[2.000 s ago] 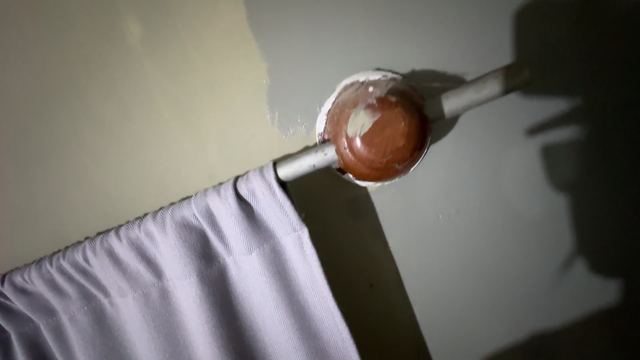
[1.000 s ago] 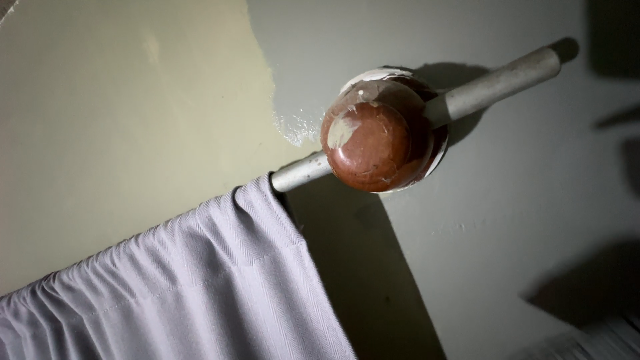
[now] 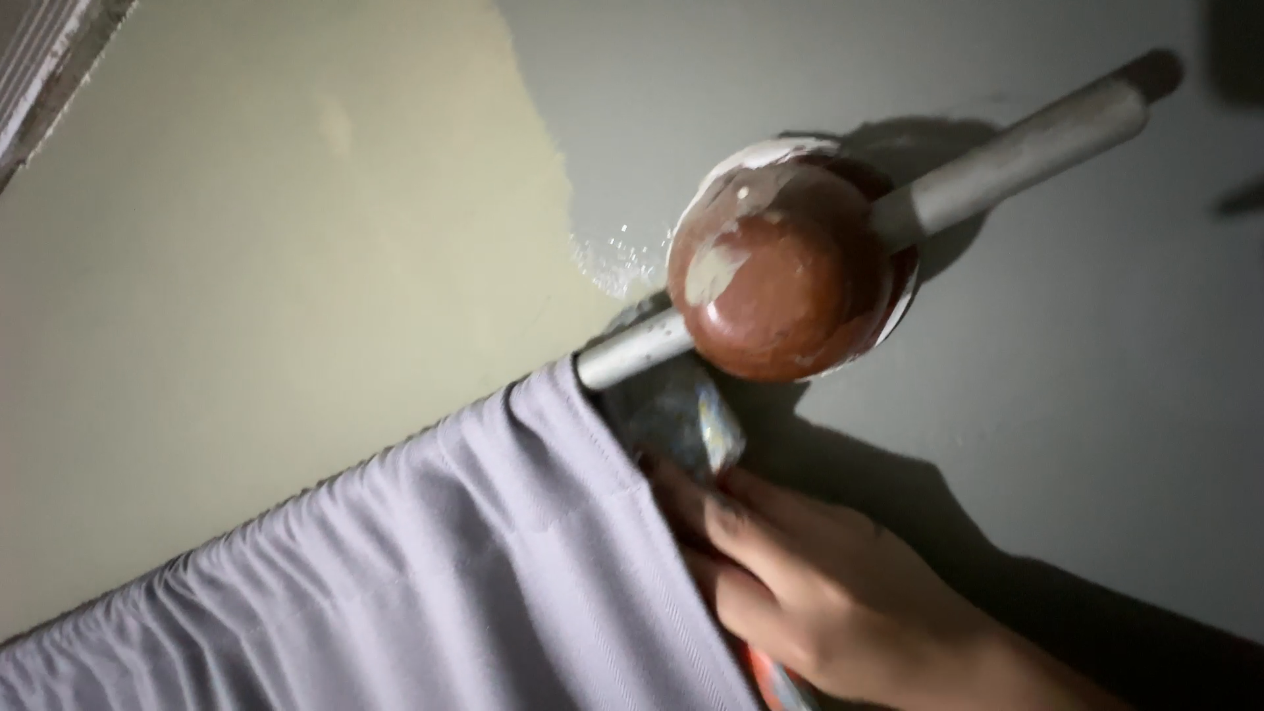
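Note:
My right hand (image 3: 829, 583) is shut on a tool with a red handle (image 3: 765, 676), partly hidden by the hand and the curtain; it looks like a scraper or putty knife. Its broad, paint-stained blade (image 3: 671, 415) lies behind the curtain rod (image 3: 637, 351), close to the wall and just below and left of a round brown rod bracket (image 3: 790, 286). The bracket bears smeared grey paint and has a ragged white edge around its base. A lilac curtain (image 3: 474, 553) hangs gathered on the rod, beside my fingers. My left hand is not in view.
The wall shows a yellowish-cream area (image 3: 296, 247) and a grey painted area (image 3: 1066, 375) with an uneven border. The rod's free end (image 3: 1116, 114) sticks out at the upper right. A rough-edged frame or trim (image 3: 54, 74) crosses the top left corner. Dark shadows fall on the wall.
My right hand has come into view from the lower right with the tool, whose blade is now behind the rod. Neither was in the earlier frames.

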